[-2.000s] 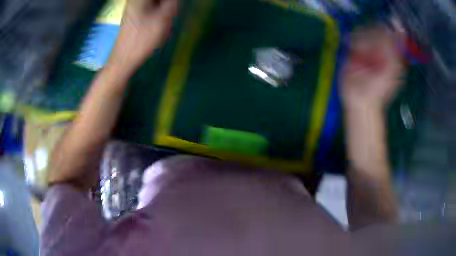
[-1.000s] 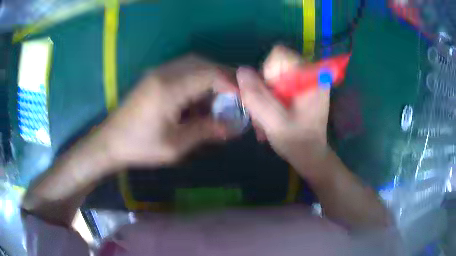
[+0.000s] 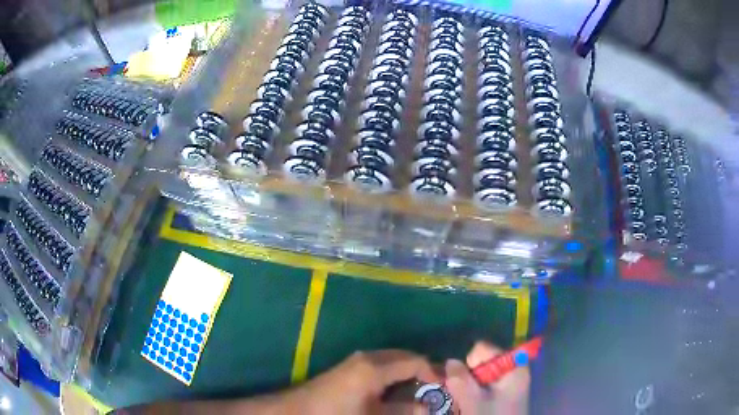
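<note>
A round metal-rimmed unit (image 3: 434,399) is at the bottom edge, ring face up, held by my left hand (image 3: 365,386). My right hand (image 3: 488,389) is beside it, with its fingers close to or touching the unit. My right hand also holds the red pen-like probe (image 3: 504,364) with a blue spot, slanting up to the right. Both hands are partly cut off by the bottom edge. The probe's lead cannot be made out.
A stack of clear blister trays (image 3: 356,231) with rows of units stands ahead. More trays stand at left (image 3: 61,203) and right (image 3: 672,186). A dot sticker sheet (image 3: 177,332) lies on the green mat (image 3: 259,324), left. A red object (image 3: 644,267) is at right.
The view has tilted up, so the tray stack now shows and the hands sit at the bottom edge. Two seconds ago the hands were apart; both later frames show them together with the unit and probe.
</note>
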